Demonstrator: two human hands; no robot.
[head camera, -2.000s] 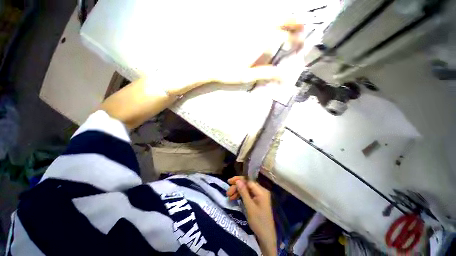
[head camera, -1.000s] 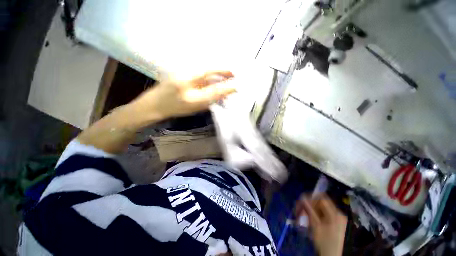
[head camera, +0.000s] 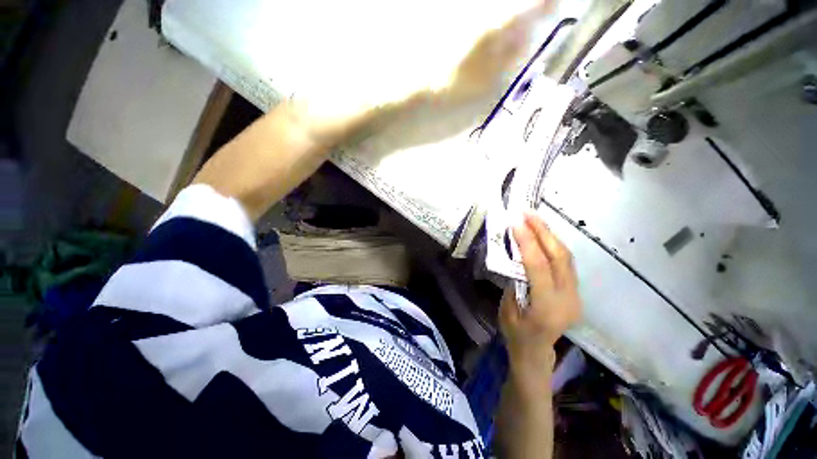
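A white slotted strip lies from the needle area down to the table's front edge, its lower end over the edge. My right hand grips this lower end, fingers on top and thumb below. My left hand reaches across the table to the strip's upper left; glare and blur hide its fingers. The presser foot area is beside the strip's upper right. A small brown strip sticks out at the table edge, left of the white strip.
The sewing machine head is at upper right. Red scissors lie at the right table edge. A pile of folded beige pieces is below the table edge. A pale board is at left, with green cloth below it.
The grey strip seen earlier at the table edge is no longer visible there. My right hand has come up from the lap to the white strip. My left hand has moved away up the table.
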